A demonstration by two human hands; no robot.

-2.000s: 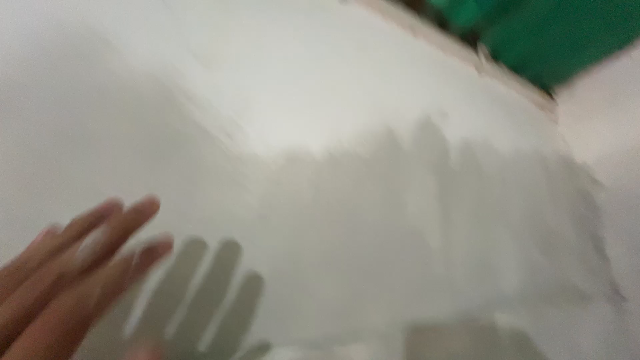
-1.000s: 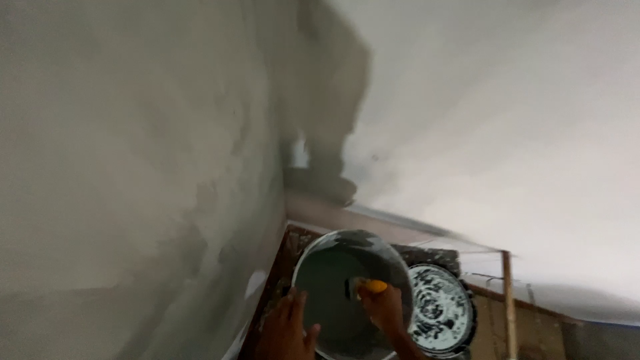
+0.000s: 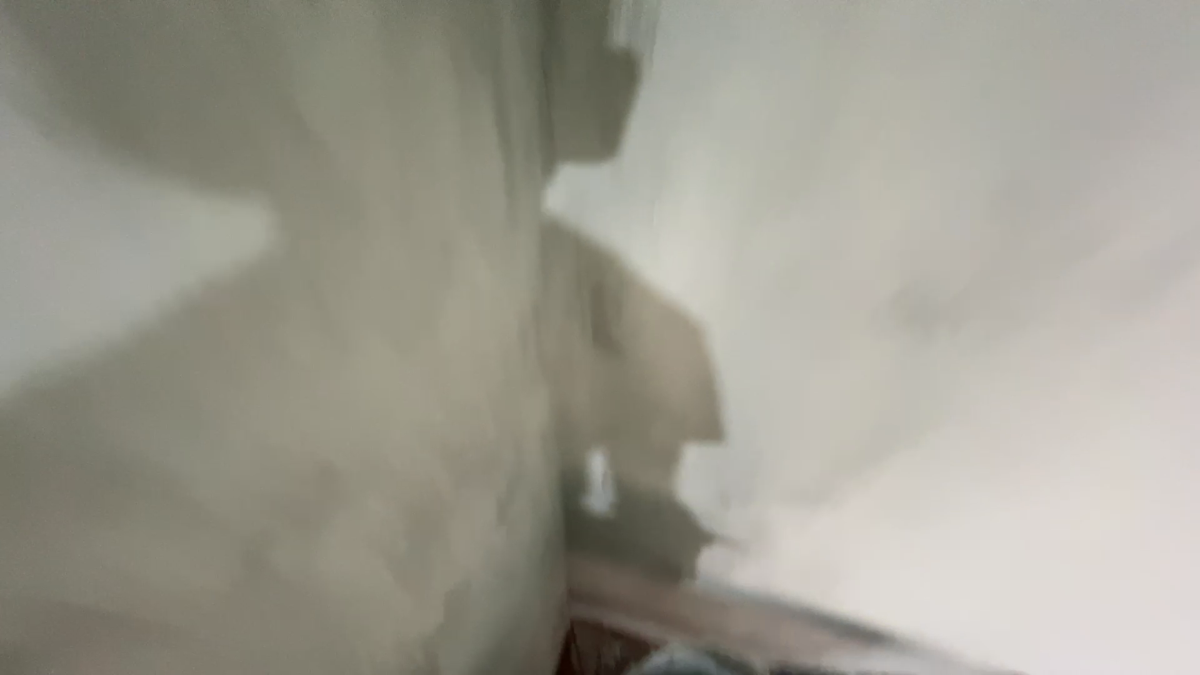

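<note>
Neither my left hand nor my right hand shows in the head view, so what they hold cannot be seen. A pale plastered wall (image 3: pixel 394 394) fills the left side and meets a whiter wall (image 3: pixel 937 328) at an upright corner. A dark shadow of a person (image 3: pixel 637 375) falls across both walls near the corner. At the bottom edge, only the top of the bucket's rim (image 3: pixel 689 661) shows, blurred; its inside is out of view.
A brownish ledge or skirting (image 3: pixel 712 609) runs from the foot of the corner down to the right. A dark reddish surface (image 3: pixel 605 647) lies below it, beside the bucket.
Both hands, seen at the bucket one second ago with a yellow-handled tool in the right one, are out of view. The view has tilted up toward the walls, leaving the round lid out of frame.
</note>
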